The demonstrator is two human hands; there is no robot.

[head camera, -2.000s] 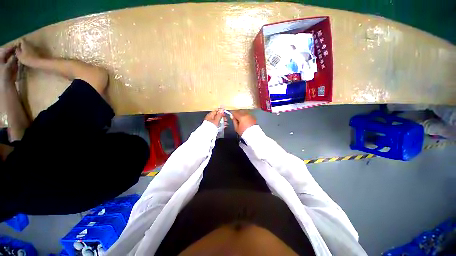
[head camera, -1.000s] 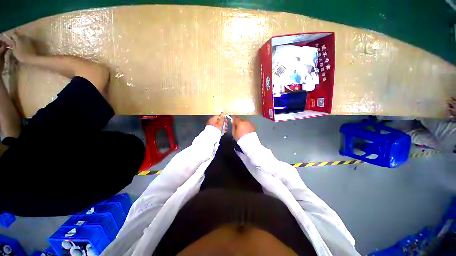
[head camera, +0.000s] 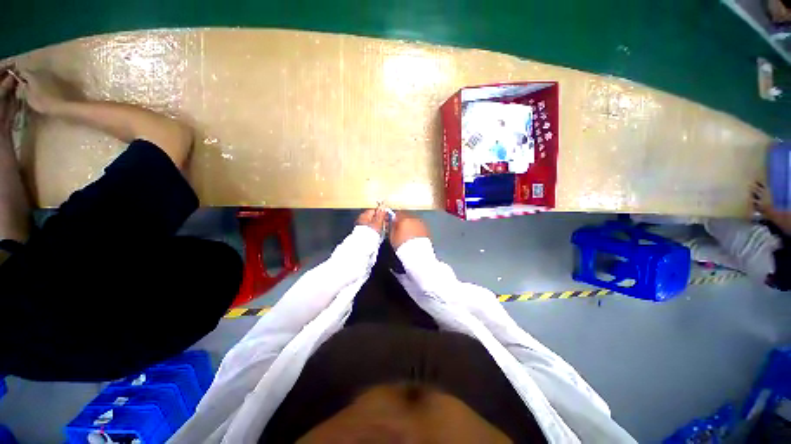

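Note:
My left hand and my right hand are close together at the bench's front edge. A small white part shows between their fingertips. My left fingers pinch it. My right fingers are at its other side; whether they grip it is too small to tell. The red carton stands on the bench to the right, open side up. It holds clear and white bags and a dark blue flat item.
A pale wooden bench borders a green belt. A person in black sits at left. A red stool, a blue stool and blue crates stand on the floor. Another person's hand is at far right.
The view has shifted, so bench and carton sit lower in the picture. At far right, another person's hand and a blue object have come into view. My hands remain together at the white part.

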